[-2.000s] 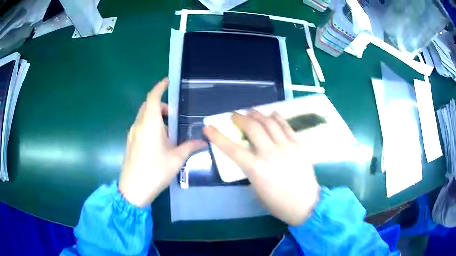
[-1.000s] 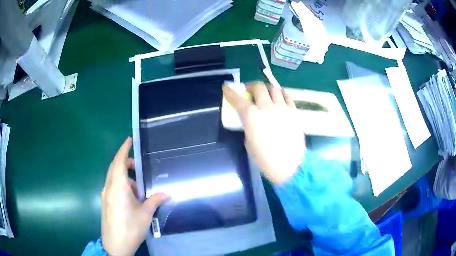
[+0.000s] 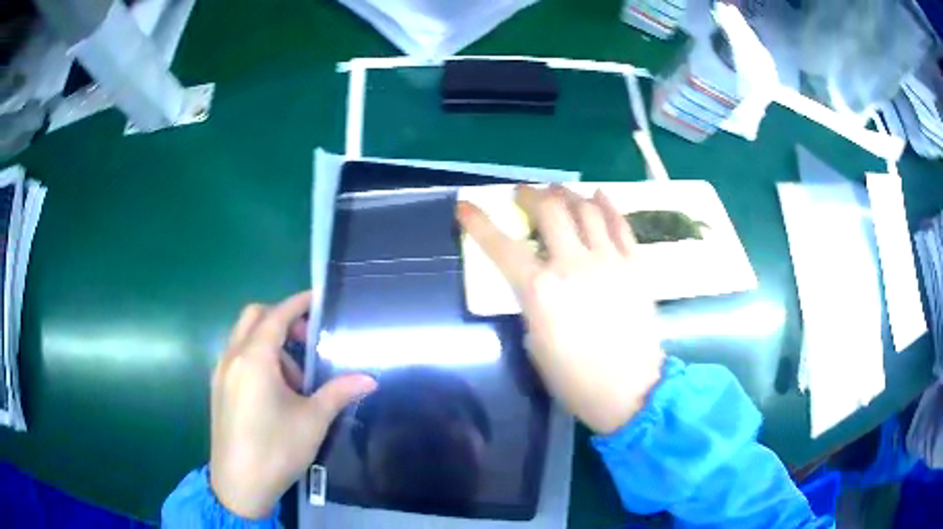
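Note:
A dark glossy tablet lies on a translucent foam sleeve, slightly tilted on the bench. A clear film shows over its screen, with a small white pull tab at the lower left corner. My left hand grips the tablet's left edge, thumb on top of the glass. My right hand holds a white smoothing board with a dark patch. The board lies across the upper right of the screen and sticks out past the tablet's right edge; my fingers cover part of it.
A white tape frame with a black block is beyond the tablet. Whitish liner sheets and a narrow strip lie right. A labelled white bottle stands upper right. A metal post stands upper left; stacked sheets lie at both sides.
The tablet has shifted down, away from the black block. My right hand and the board went up and right, then stayed over the upper right screen. My left hand stayed at the left edge, moving lower.

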